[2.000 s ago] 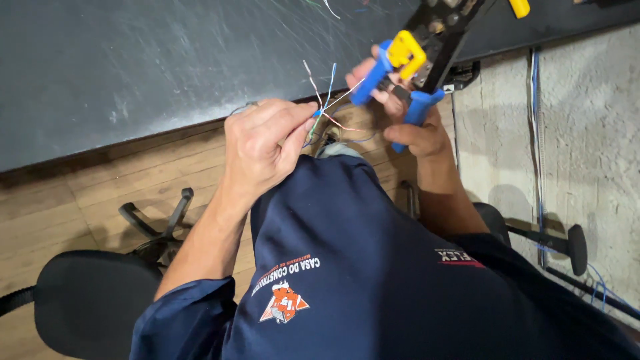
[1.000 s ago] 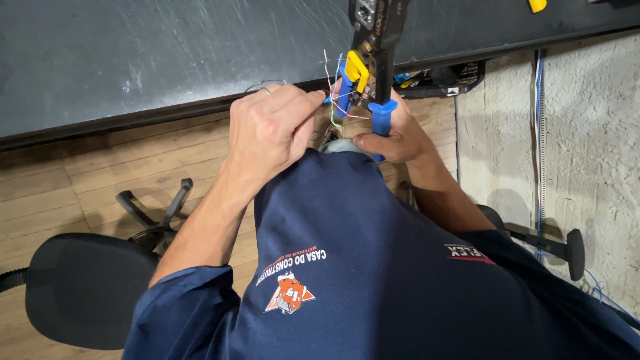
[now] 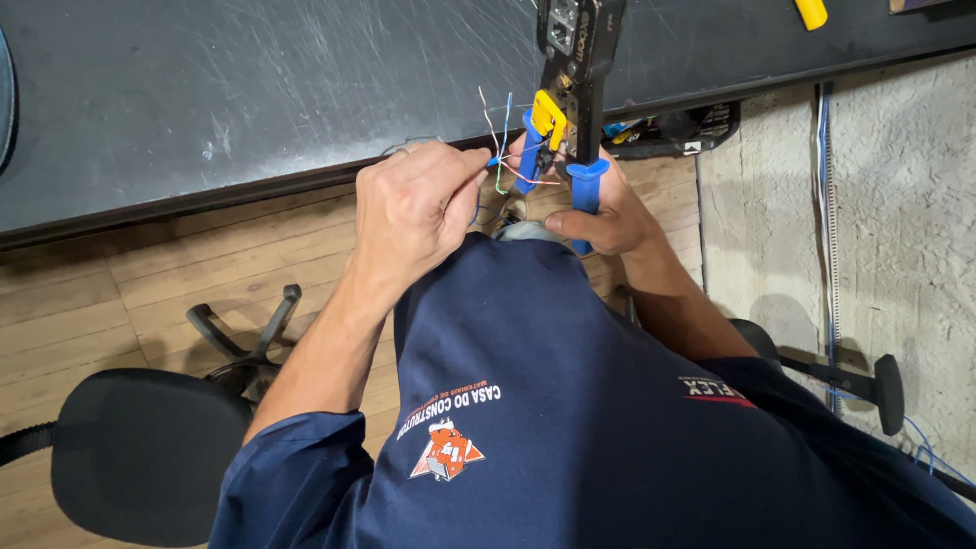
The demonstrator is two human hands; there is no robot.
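My left hand [image 3: 418,210] pinches the end of a blue network cable [image 3: 494,161] between thumb and index finger. Thin coloured wires [image 3: 504,126] fan out from its end, among them blue, green and reddish ones. My right hand [image 3: 602,217] holds a black crimping tool [image 3: 583,84] by its blue handles, its head pointing away over the table edge. A yellow part [image 3: 548,119] sits between the handles. The handles are spread apart, and one reddish wire reaches across between them. The fingers of my right hand behind the tool are partly hidden.
The dark scratched table [image 3: 305,84] has its front edge just beyond my hands. A yellow object [image 3: 811,12] lies at its far right. Below are a black office chair [image 3: 149,457] at left and another chair part [image 3: 888,393] at right. Cables [image 3: 827,191] run along the rough wall.
The crimping tool has swung from a tilt to nearly upright and moved left, close to the fanned wires. My left hand keeps its pinch on the cable.
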